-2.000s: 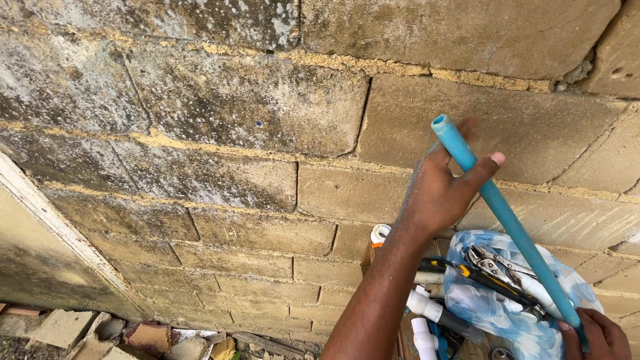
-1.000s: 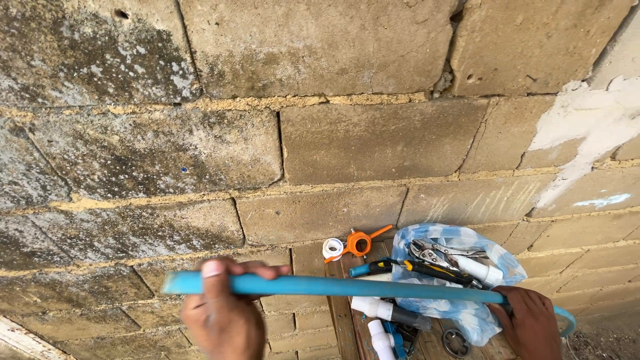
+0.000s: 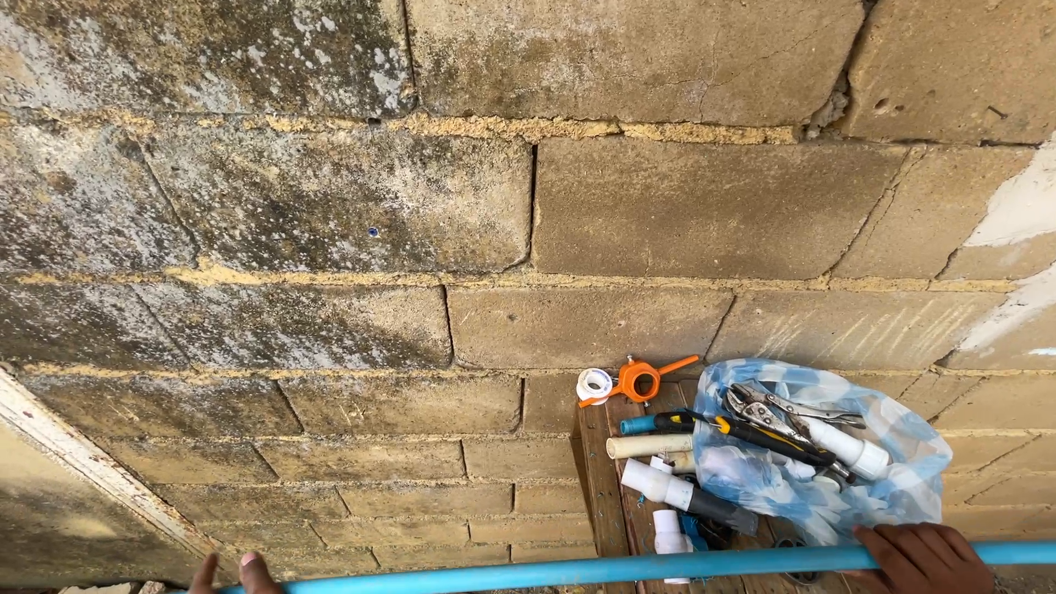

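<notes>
A long blue plastic pipe runs nearly level along the bottom of the head view. My right hand is closed over it at the lower right. At the lower left, only fingertips of my left hand show at the pipe; the rest is cut off by the frame edge, so its hold cannot be told. Beyond the pipe, a blue and white plastic bag holds locking pliers and a white PVC fitting. A black and yellow tool lies across the bag.
A wooden bench by the concrete block wall carries white PVC fittings, a cream pipe piece, an orange die stock and a white tape roll. A weathered pale edge slants at left.
The pipe was steeply slanted two seconds ago, then nearly level; now it lies lower in view. My left hand has moved left and down, mostly out of the frame. My right hand remains on the pipe.
</notes>
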